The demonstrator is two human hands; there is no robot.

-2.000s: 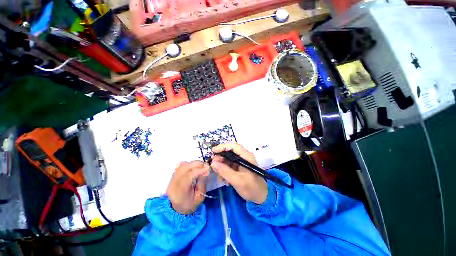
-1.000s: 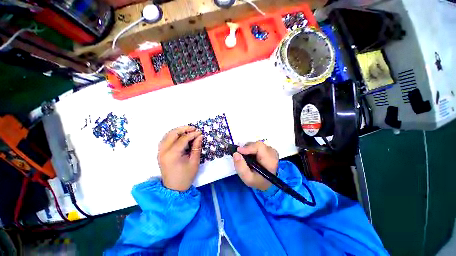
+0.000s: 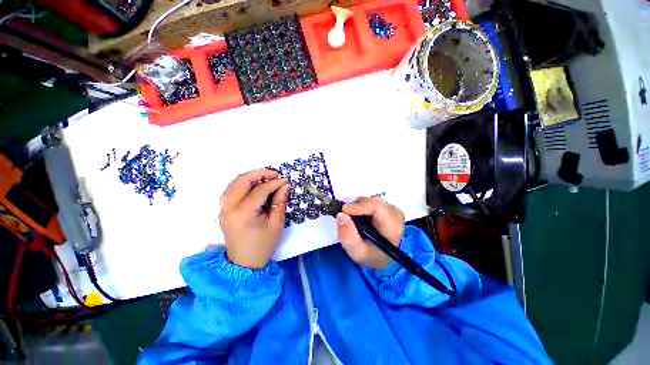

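Observation:
A dark lattice PCB panel point(image 3: 306, 187) lies flat on the white sheet point(image 3: 207, 157). My right hand point(image 3: 369, 228) holds the black soldering iron point(image 3: 388, 246) like a pen, its metal tip over the middle of the panel. My left hand point(image 3: 253, 214) is at the panel's left edge, thumb and fingertips together near its upper left part. Something dark shows between the left fingers, but I cannot tell what it is. A loose pile of blue-black leaded components point(image 3: 146, 172) lies left of the panel.
An orange-red parts tray point(image 3: 356, 50) at the back bears a second PCB panel point(image 3: 272, 58) and a cream knobbed piece point(image 3: 337, 32). A stained round can point(image 3: 456, 71), a fume fan point(image 3: 474, 167) and a yellow sponge point(image 3: 554, 96) stand right. A grey inline box point(image 3: 71, 196) is left.
Both hands were together at the panel's lower edge, then moved apart, the left to the panel's left side. The iron's tip has since moved inward over the panel. The view has shifted.

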